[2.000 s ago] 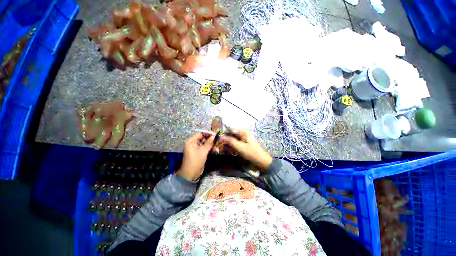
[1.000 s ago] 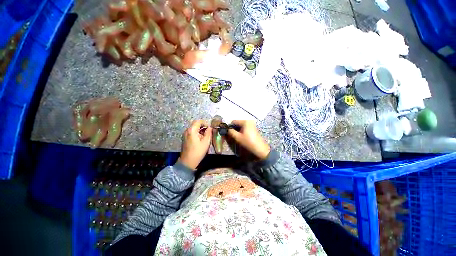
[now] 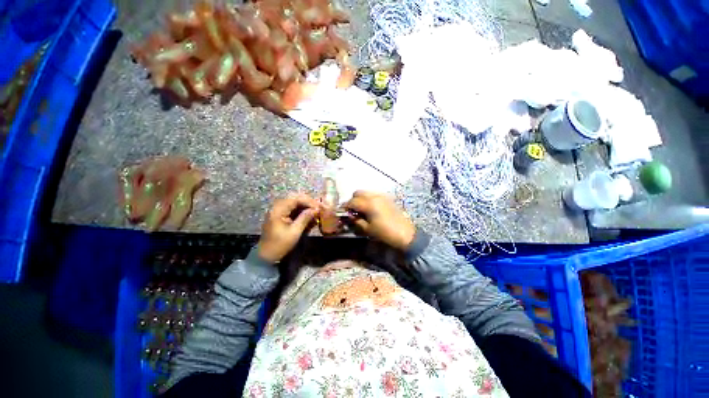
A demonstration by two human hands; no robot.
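Observation:
A glossy orange-brown moulded piece [image 3: 330, 204] stands lengthwise between my hands at the table's front edge. My left hand [image 3: 286, 225] is beside its left side, thumb and finger pinched together on something too small to tell. My right hand [image 3: 381, 219] is at its right side, fingers closed around a small dark hand tool [image 3: 346, 214] whose tip is at the piece. Small round dark and yellow parts [image 3: 331, 140] lie on a white paper sheet [image 3: 371, 154] beyond the hands.
A heap of moulded pieces [image 3: 241, 54] lies at back left, a small group [image 3: 160, 193] near left. Cord hanks [image 3: 474, 183], white cloth [image 3: 459, 74], a white pot [image 3: 571, 124] and a green ball [image 3: 654, 178] are right. A blue tray [image 3: 128, 326] and crate [image 3: 575, 311] flank my lap.
My left hand has moved a little left and down. My right hand has lowered slightly, and the dark tool is now less visible at the piece. The view has shifted slightly.

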